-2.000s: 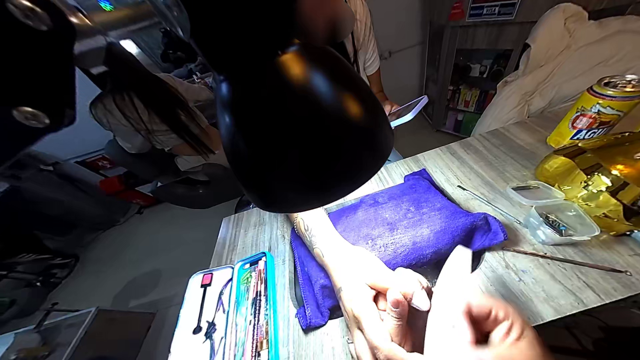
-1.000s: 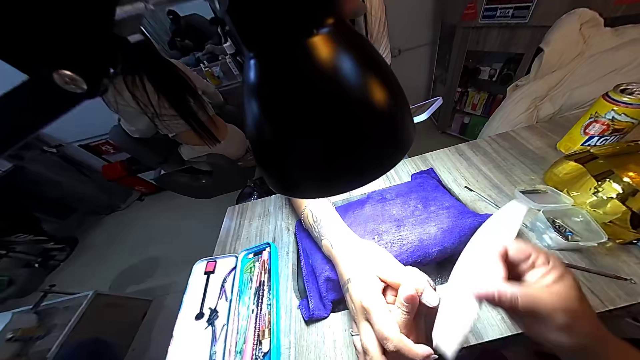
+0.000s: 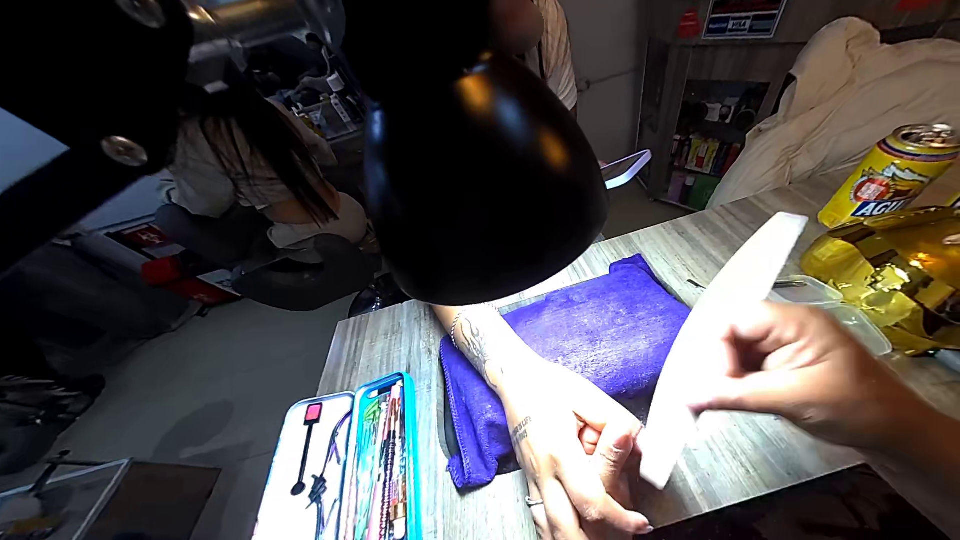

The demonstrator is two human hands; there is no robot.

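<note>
A long white nail file (image 3: 712,345) is pinched between the thumb and fingers of my right hand (image 3: 780,367), its lower end beside the fingertips at bottom centre. My left hand (image 3: 616,461) is clasped around the fingers of another person's tattooed hand (image 3: 551,420); the fingers overlap, so their edges are hard to separate. That person's forearm comes from under the black lamp and lies along a folded purple towel (image 3: 600,330). A ring shows on one finger low in the view.
A black lamp shade (image 3: 487,187) hangs over the table. An open teal case (image 3: 412,450) with tools lies at left. At right are a yellow can (image 3: 892,176), crumpled gold wrapping (image 3: 900,262) and a clear plastic container (image 3: 862,330). Two other people are beyond the table.
The file in my right hand has shifted and tilted, and its upper end points up and right. My left hand remains at the other person's fingers.
</note>
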